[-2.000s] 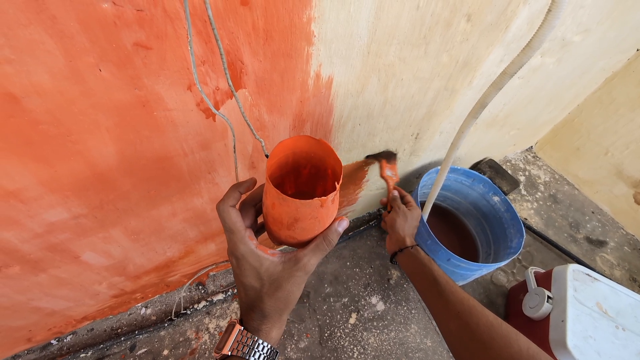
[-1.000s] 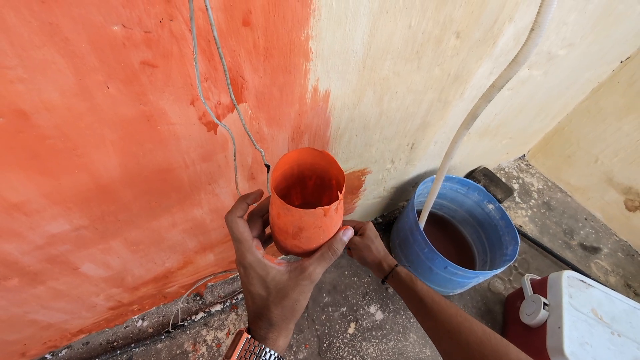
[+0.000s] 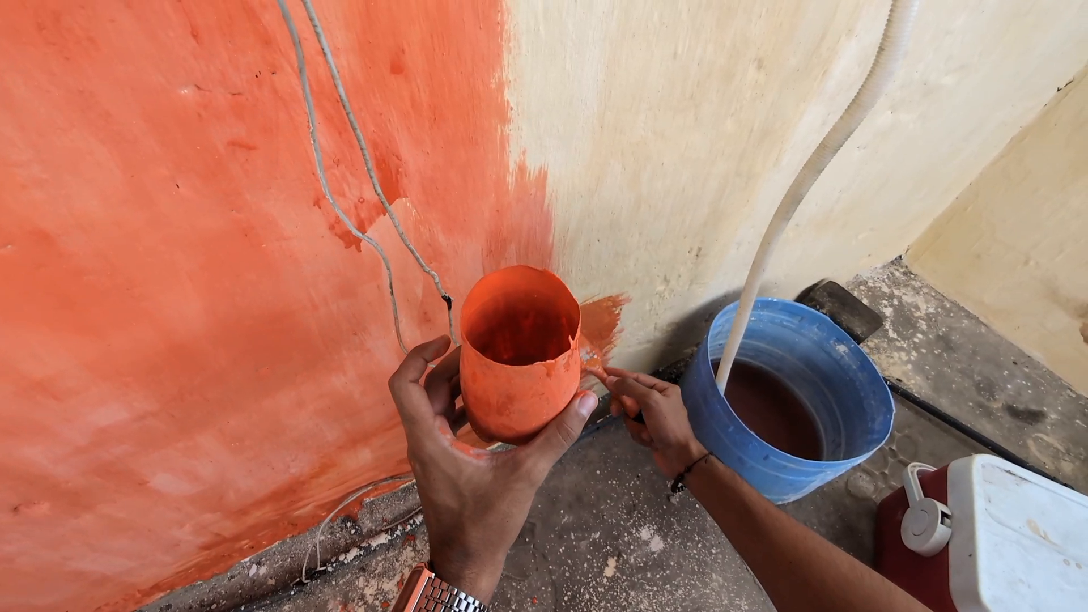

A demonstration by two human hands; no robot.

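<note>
My left hand (image 3: 484, 476) holds an orange plastic container (image 3: 520, 365) upright, its rim ragged and dark orange paint inside. Just right of it, my right hand (image 3: 650, 412) grips a paint-covered paintbrush (image 3: 592, 364); the container hides most of the brush's head. Behind them rises a wall, coated orange (image 3: 212, 255) on the left and bare cream (image 3: 663, 153) on the right. A fresh orange patch (image 3: 608, 319) shows low on the cream part, beside the container.
A blue plastic bucket (image 3: 765, 476) with dark liquid and a pale corrugated hose (image 3: 795, 187) stands close to my right forearm. A red and white cooler (image 3: 1020, 544) is at the lower right. Two thin cables (image 3: 374, 191) hang along the orange wall. The concrete floor (image 3: 629, 552) is speckled.
My right hand has moved left from near the bucket to beside the container, taking the brush along. The brush was in full view two seconds ago, and now the container partly covers it.
</note>
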